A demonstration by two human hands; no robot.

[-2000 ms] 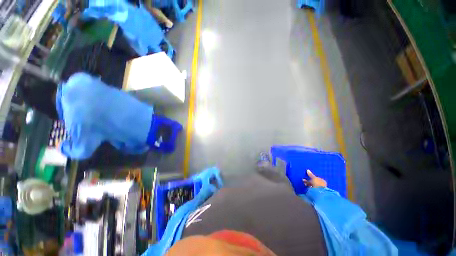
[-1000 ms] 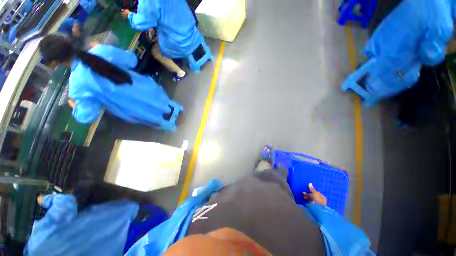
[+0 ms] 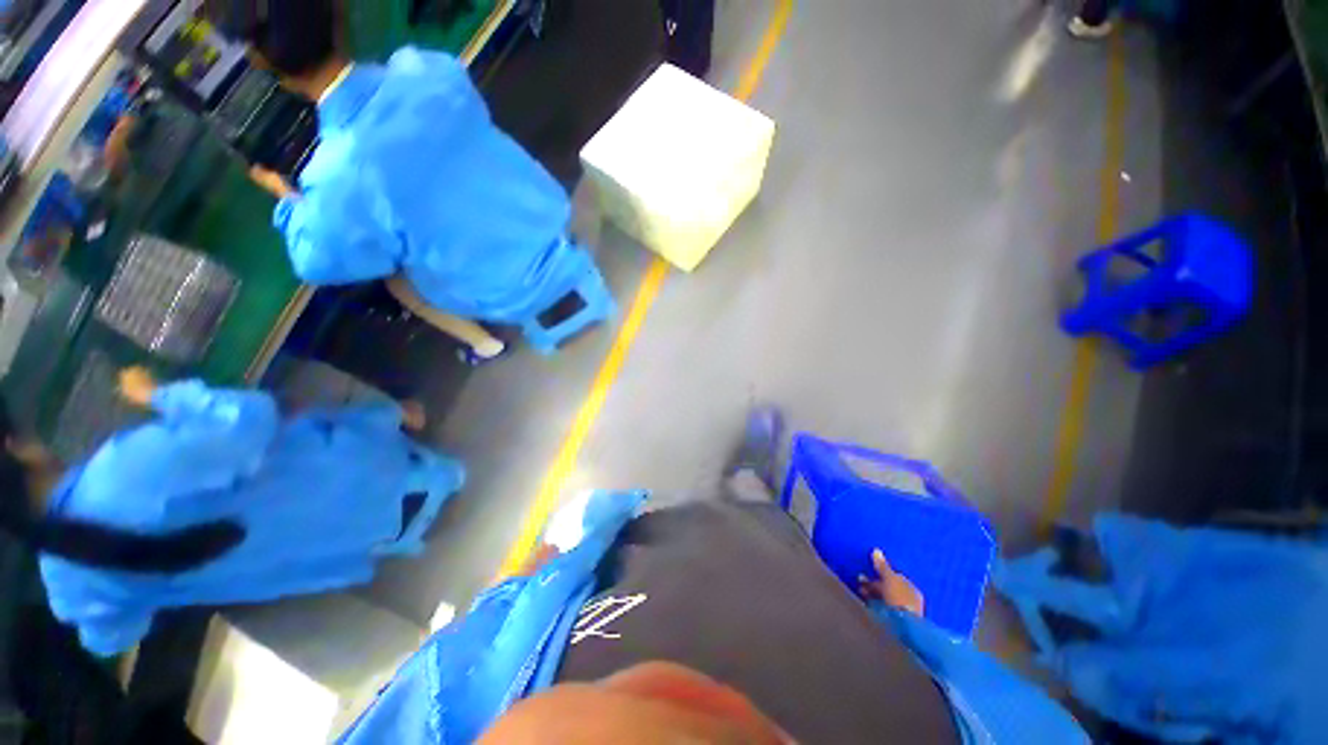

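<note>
The bright blue plastic stool point(image 3: 921, 542) is off to my right side, tilted, with its flat top and an open leg frame showing. My right hand point(image 3: 893, 585) grips it at its top, with the thumb and some fingers showing and the rest hidden. My left hand point(image 3: 542, 558) is a small, blurred patch beside my left smock sleeve. A whitish thing point(image 3: 571, 518) is next to that hand; I cannot tell what it is or whether the hand holds it.
A grey aisle point(image 3: 859, 277) runs ahead between yellow lines. A white box point(image 3: 682, 163) stands at the left line, another white box point(image 3: 270, 684) lower left. Seated workers in blue smocks point(image 3: 423, 182) line the green bench. Another blue stool point(image 3: 1172, 288) stands right; a smocked person point(image 3: 1209, 619) sits lower right.
The view has moved along the aisle and turned; the workers and white boxes have shifted down in the picture. A free-standing blue stool shows at right. My right hand still holds the stool.
</note>
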